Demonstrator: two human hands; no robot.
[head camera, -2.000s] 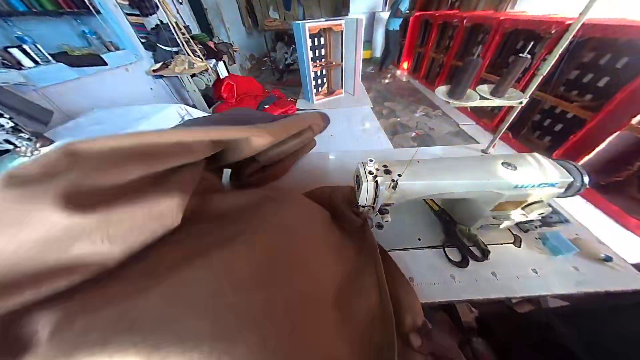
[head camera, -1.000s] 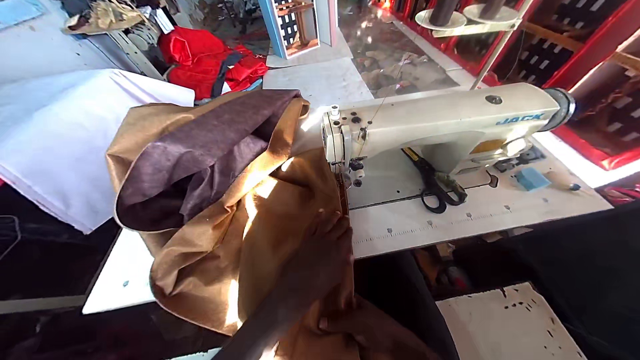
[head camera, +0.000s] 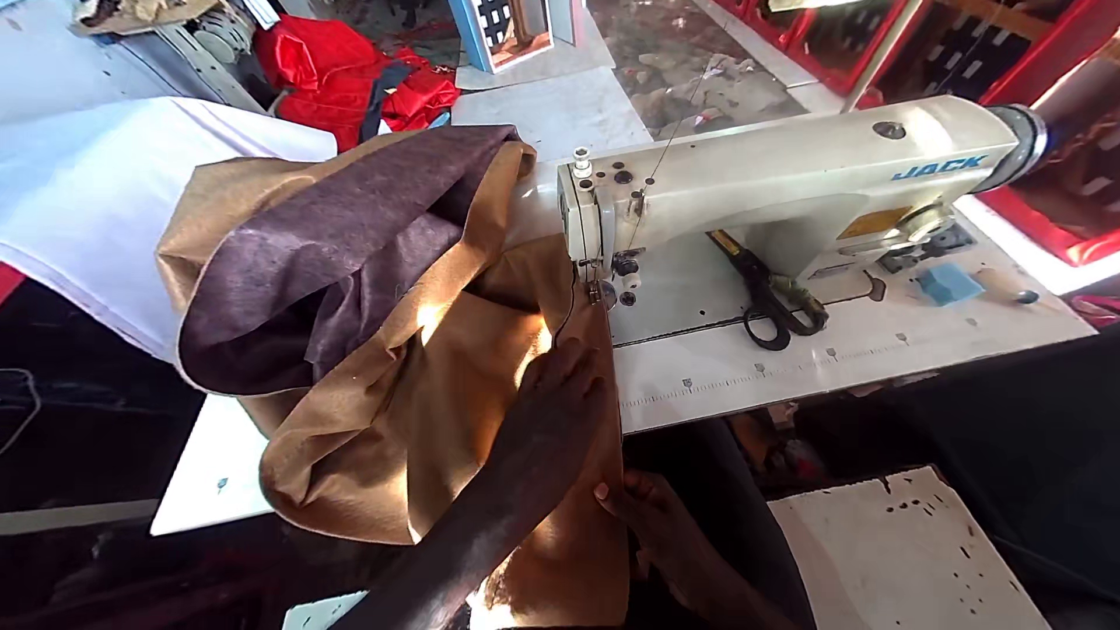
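Observation:
A large piece of brown leather-like fabric (head camera: 446, 376) with a dark purplish-brown underside lies bunched on the table, its right edge under the needle area of a white Jack sewing machine (head camera: 787, 166). My left hand (head camera: 569, 381) rests on the fabric just in front of the presser foot (head camera: 595, 293), fingers bent and pressing down. Nearer to me, my right hand (head camera: 639, 507) pinches the fabric's right edge, with the thumb on top and the other fingers partly hidden. Black-handled scissors (head camera: 770, 306) lie on the machine bed beneath the arm.
White cloth (head camera: 157, 201) lies at the left, with red fabric (head camera: 324, 70) behind. A light blue block (head camera: 949, 284) sits at the right of the sewing table (head camera: 700, 385). A pale board (head camera: 901, 542) is at lower right. A small blue-and-white frame (head camera: 516, 35) stands behind.
The raised fabric that filled the left of the oldest frame has come down into a bunched pile beside the machine. Both hands are now on its right edge. The view has tilted down.

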